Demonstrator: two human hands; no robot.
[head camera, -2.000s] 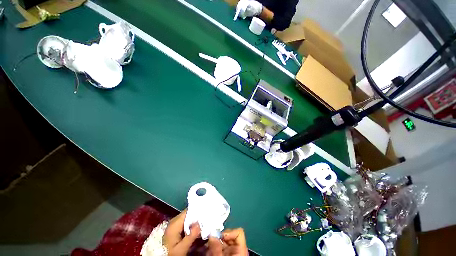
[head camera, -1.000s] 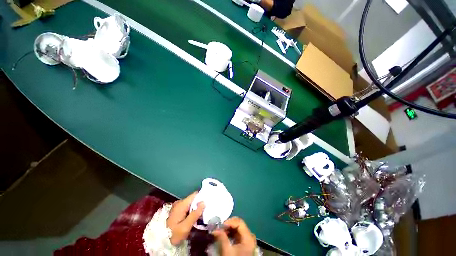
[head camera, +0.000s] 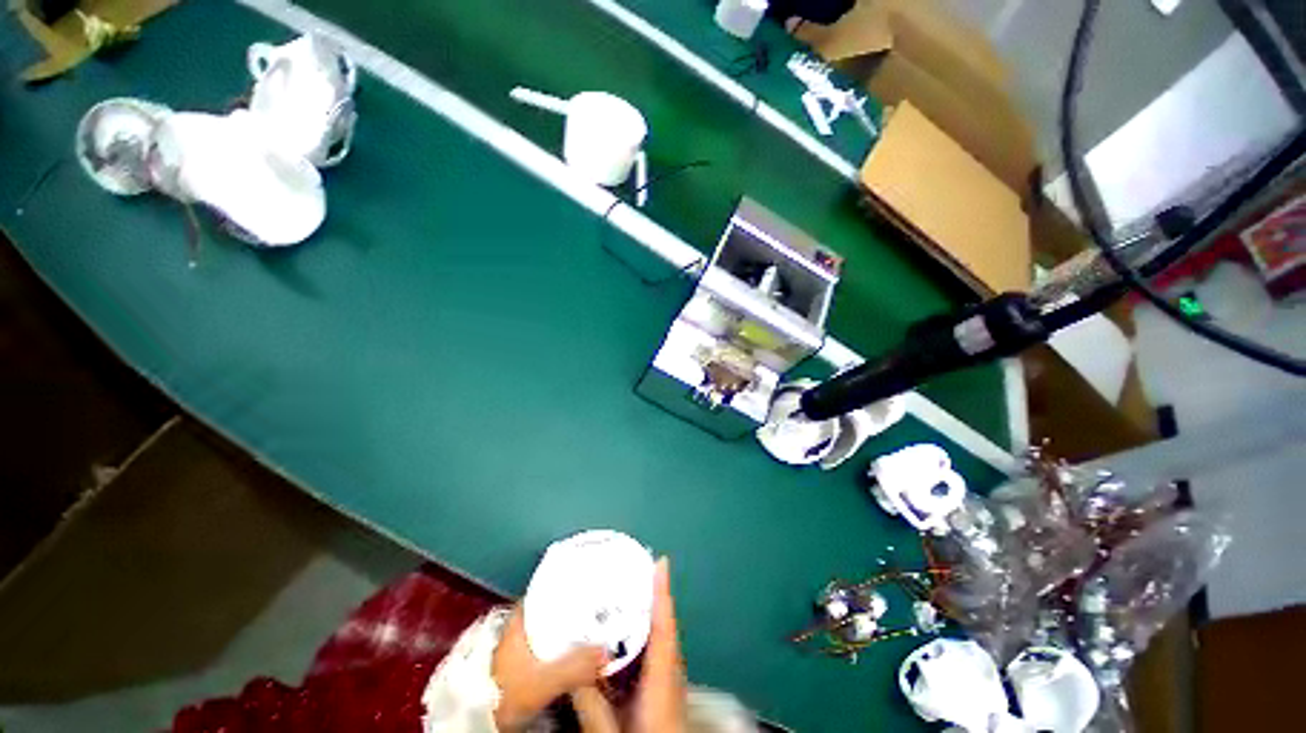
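Note:
A white plastic housing (head camera: 590, 594) is held above the bench's near edge, its round face turned up. My left hand (head camera: 537, 685) holds it from the left and below, with fingertips at its lower rim. My right hand (head camera: 658, 666) is against its right side, fingers extended upward and partly hidden; its lower part is blurred at the frame's bottom. Whether a small component is at the fingertips cannot be told. The black electric screwdriver (head camera: 917, 358) hangs at an angle, its tip over white housings (head camera: 802, 430) beside the screw feeder (head camera: 738, 337).
Part-assembled white units (head camera: 236, 165) lie at left. A handled body (head camera: 605, 139) sits on the conveyor. At right are a loose housing (head camera: 917, 487), wired components (head camera: 855, 612), a plastic bag (head camera: 1146, 573) and more housings (head camera: 953, 685). Cardboard boxes (head camera: 953, 186) stand on the far side.
The housing has turned from showing its holed side to a round face. My right hand has moved from its lower edge to its right side. The handled body has shifted left in view.

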